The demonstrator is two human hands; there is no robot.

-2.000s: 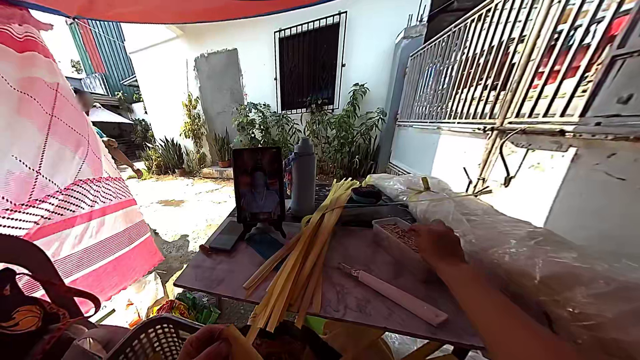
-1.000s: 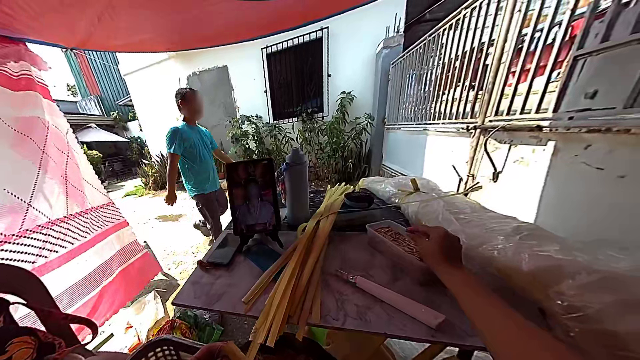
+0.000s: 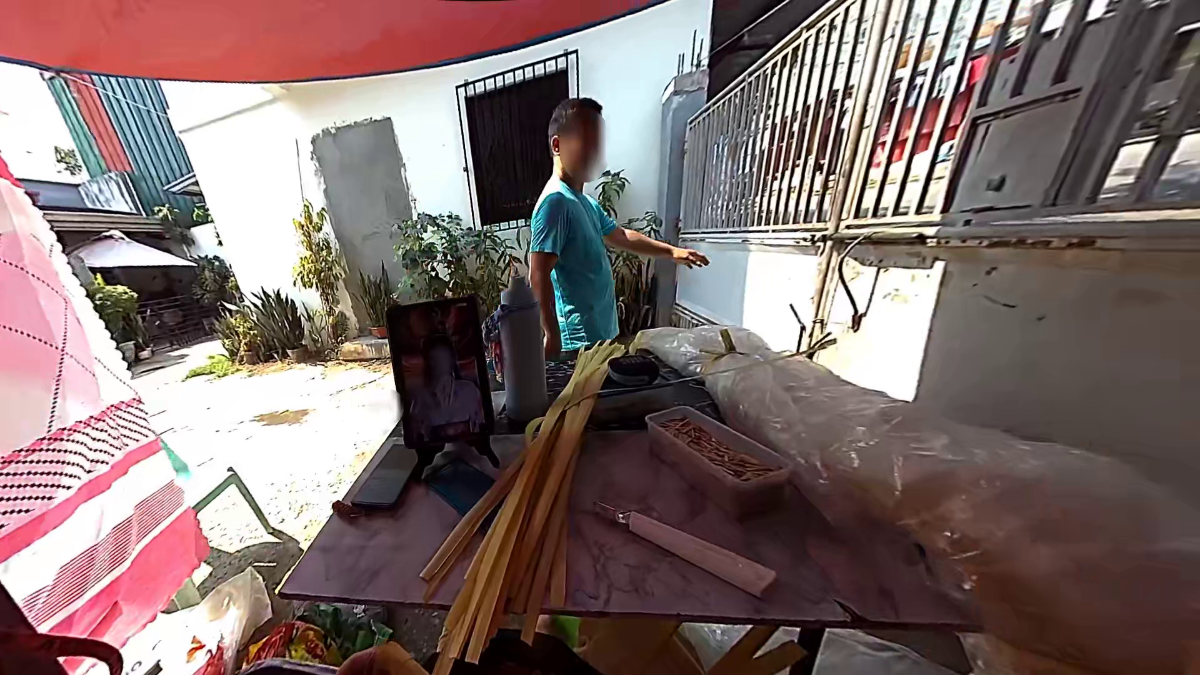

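Only a small part of my left hand (image 3: 380,659) shows at the bottom edge; what it holds is hidden. My right hand is not seen; a blurred brown patch shows at the lower right by the plastic. Long pale leaf strips (image 3: 530,478) lie in a bundle over the table (image 3: 637,581), their ends past its near edge. Right of them lies a tool with a thick pale handle (image 3: 703,553) and a small metal tip. A clear plastic container (image 3: 759,483) behind it holds many short thin brown sticks.
A large clear plastic bag (image 3: 844,450) covers the right side. A tablet on a stand (image 3: 441,375), a phone (image 3: 386,475) and a grey bottle (image 3: 523,352) stand or lie at the back left. A person in a teal shirt (image 3: 572,262) is beyond the table, one arm out.
My right hand has left the container of sticks and is out of sight. The person has moved from the left to behind the table. The view has shifted.
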